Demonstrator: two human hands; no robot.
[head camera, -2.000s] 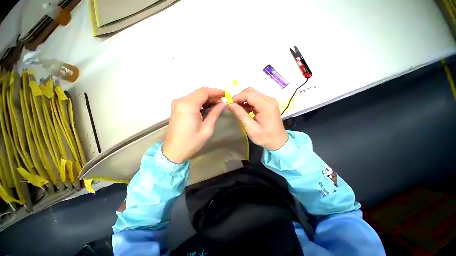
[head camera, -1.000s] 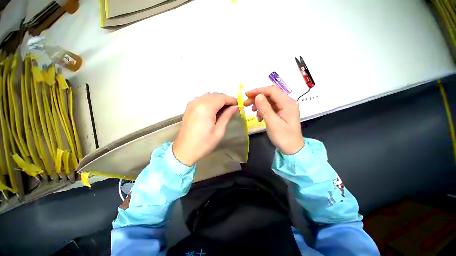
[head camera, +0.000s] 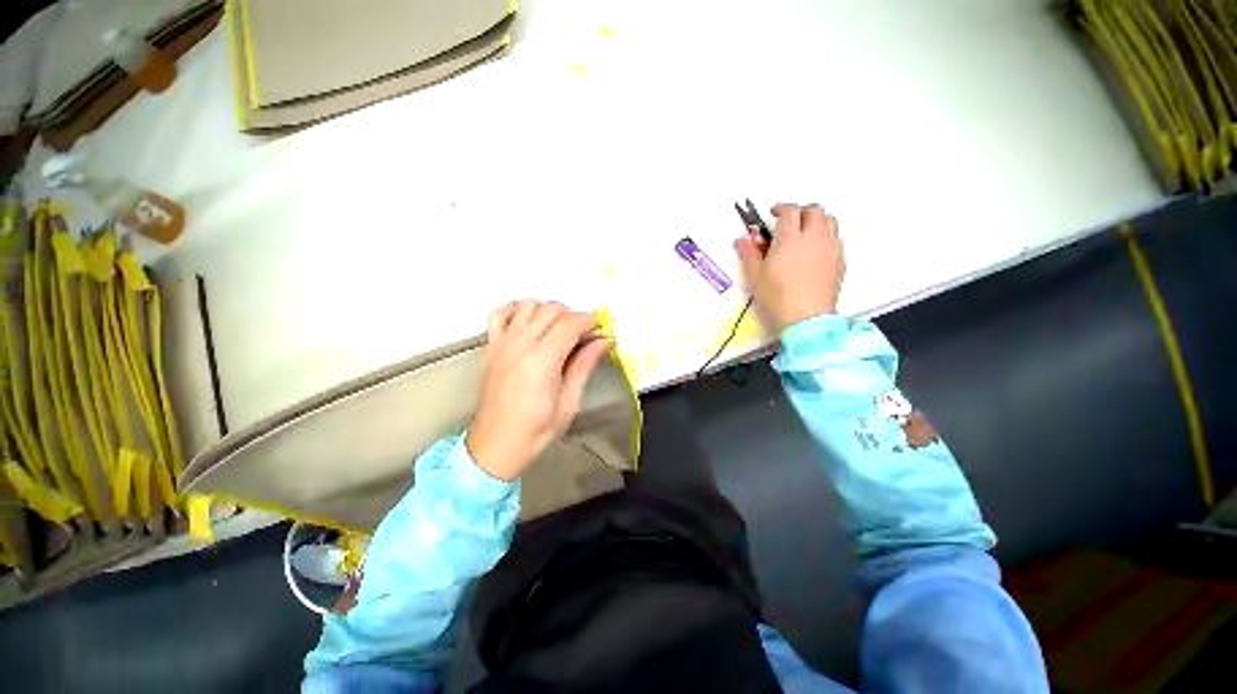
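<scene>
A taupe bag body (head camera: 353, 447) lies over the table edge and my lap, with yellow edge tape (head camera: 635, 407) along its right edge. My left hand (head camera: 529, 384) grips its upper right corner, where a bit of yellow tape shows at the fingertips. My right hand (head camera: 798, 269) is on the thread snips (head camera: 753, 220) on the table, fingers around the red handle; the dark blades point up and left, and most of the handle is hidden. The black cord runs from the hand down to the table edge. The purple lighter (head camera: 703, 264) lies just left of my right hand.
Stacked bag bodies with yellow edges stand at left (head camera: 88, 393) and far right (head camera: 1173, 95); a flat pile (head camera: 373, 54) lies at the back. A bottle with amber liquid (head camera: 152, 217) is by the left stack. A scrap tub (head camera: 320, 564) is below the table edge at left.
My right hand has left the yellow tape at the corner and moved right onto the snips. My left hand still holds the corner. The view has shifted, showing more of the tub and right stack.
</scene>
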